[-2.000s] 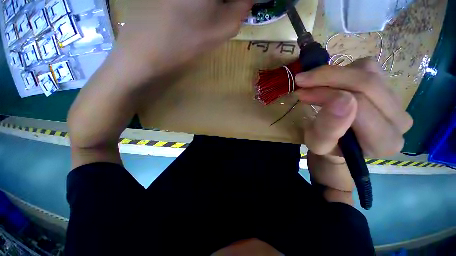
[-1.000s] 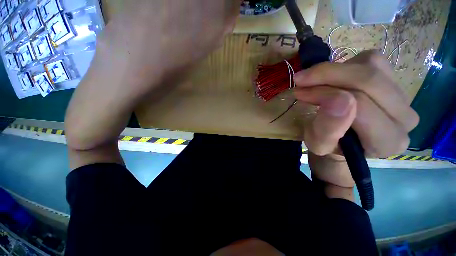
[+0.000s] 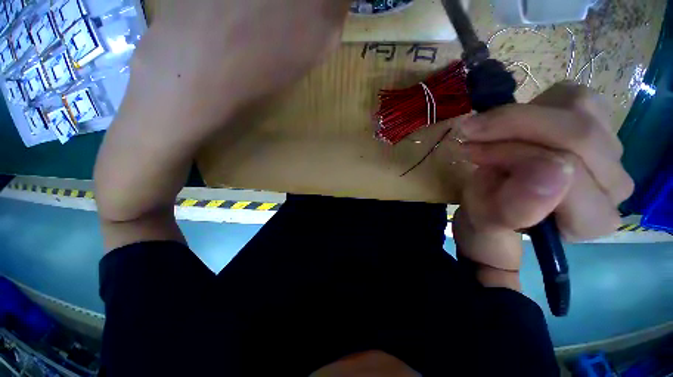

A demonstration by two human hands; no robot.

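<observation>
My right hand (image 3: 546, 162) is shut on the black handle of the soldering iron (image 3: 493, 87); its metal shaft points up and its tip is cut off by the top edge. My left hand (image 3: 258, 44) is blurred at the top, and its fingers are out of the picture or hidden. A circuit board (image 3: 378, 6) shows partly at the top edge, above the cream support block (image 3: 398, 28). A bundle of red wires (image 3: 402, 110), tied with pale wire, lies on the cardboard (image 3: 310, 158) left of my right hand. A loose dark wire (image 3: 426, 157) lies below it.
A clear tray (image 3: 111, 62) with rows of small battery cells (image 3: 60, 70) is at the left. Curls of solder wire (image 3: 572, 55) and brown scraps lie at the upper right, by a translucent container (image 3: 550, 10). A blue bin (image 3: 660, 202) is at the right edge.
My right hand and the soldering iron have moved a little to the right, uncovering more of the red bundle. The board and block sit higher in view, and less of them shows.
</observation>
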